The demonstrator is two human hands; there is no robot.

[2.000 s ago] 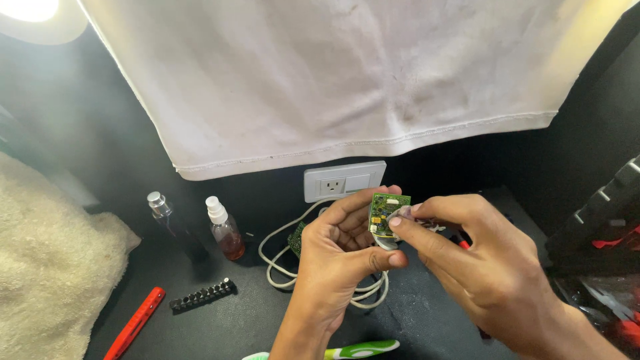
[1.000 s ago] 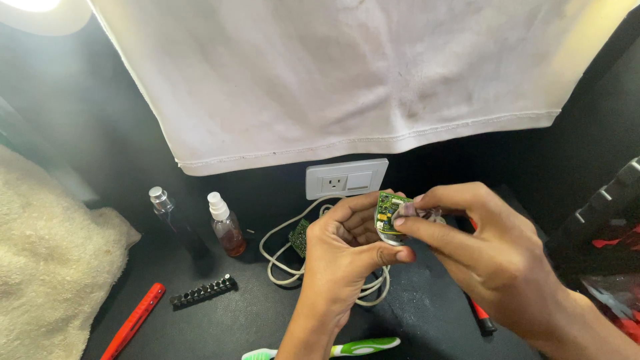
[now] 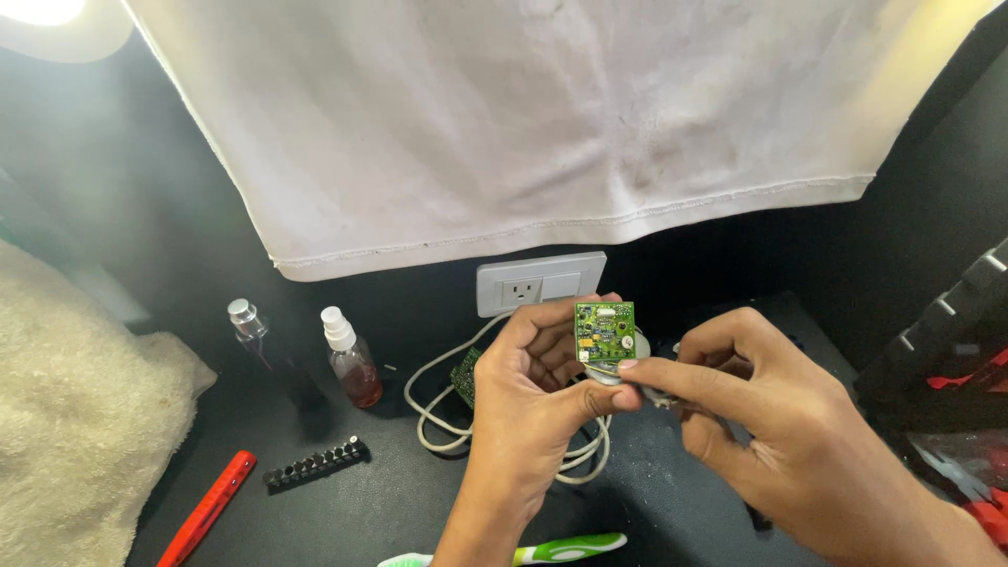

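My left hand (image 3: 543, 386) holds a small green circuit board (image 3: 605, 331) upright, together with a pale rounded part (image 3: 643, 346) behind and below it. Thin wires run along the board's lower edge. My right hand (image 3: 756, 402) reaches in from the right; its index fingertip touches the wires just under the board, and a greyish crumpled piece (image 3: 660, 398), perhaps cloth, lies beneath its fingers. Behind my left hand is a coiled pale cable (image 3: 429, 417) on the dark surface, beside a second green circuit board (image 3: 466, 376), partly hidden.
Left of my hands stand a spray bottle with reddish liquid (image 3: 358, 370) and a silver-capped bottle (image 3: 249, 321). Nearer lie a black bit holder (image 3: 315, 465), a red-handled tool (image 3: 209, 508) and a green-white toothbrush (image 3: 575, 548). A wall outlet (image 3: 542, 283) is behind; beige fabric (image 3: 87, 402) lies left.
My right index finger has moved from the board's face down to its lower edge. The greyish piece that covered part of the board one second ago is now below it, and the board's face shows.
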